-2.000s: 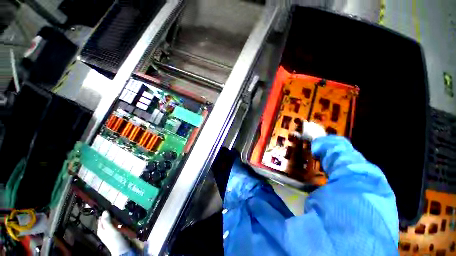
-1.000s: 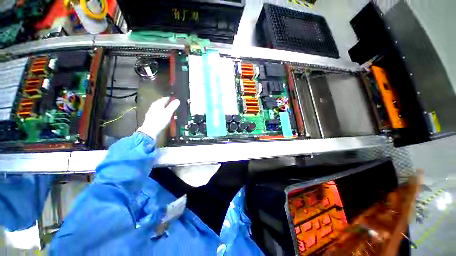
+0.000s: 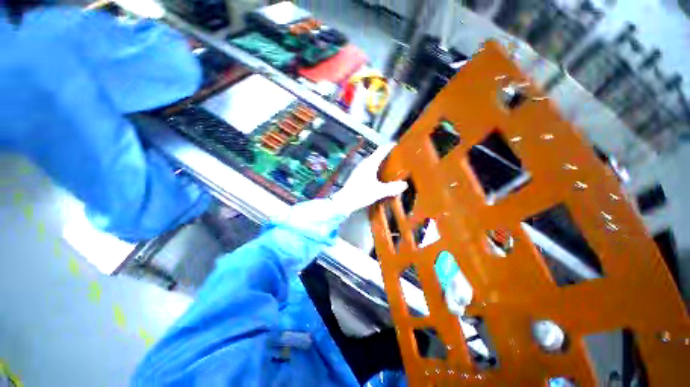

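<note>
A large orange cover plate [image 3: 484, 189] with many cut-outs stands tilted, close to the camera, over the right half of the view. My left hand [image 3: 355, 193], in a white glove, grips its left edge with the thumb on the near face. My right hand is mostly hidden; a rounded white shape shows in a lower cut-out and may be a gloved fingertip, but I cannot tell. A populated circuit board [image 3: 299, 162] with orange-copper coils and a pale block area lies on the conveyor to the left. The plate hides what lies behind it.
The silver conveyor rail [image 3: 234, 193] runs diagonally beside the board. Another person's blue sleeve [image 3: 113, 91] reaches over the line at the upper left. Green boards, a red item and a yellow ring [image 3: 376, 94] lie beyond the far rail. Yellow-marked floor shows at the lower left.
The view has swung left along the line. The orange plate has come up from the lower right to stand before me. My left hand has left the board's frame edge and taken the plate's edge.
</note>
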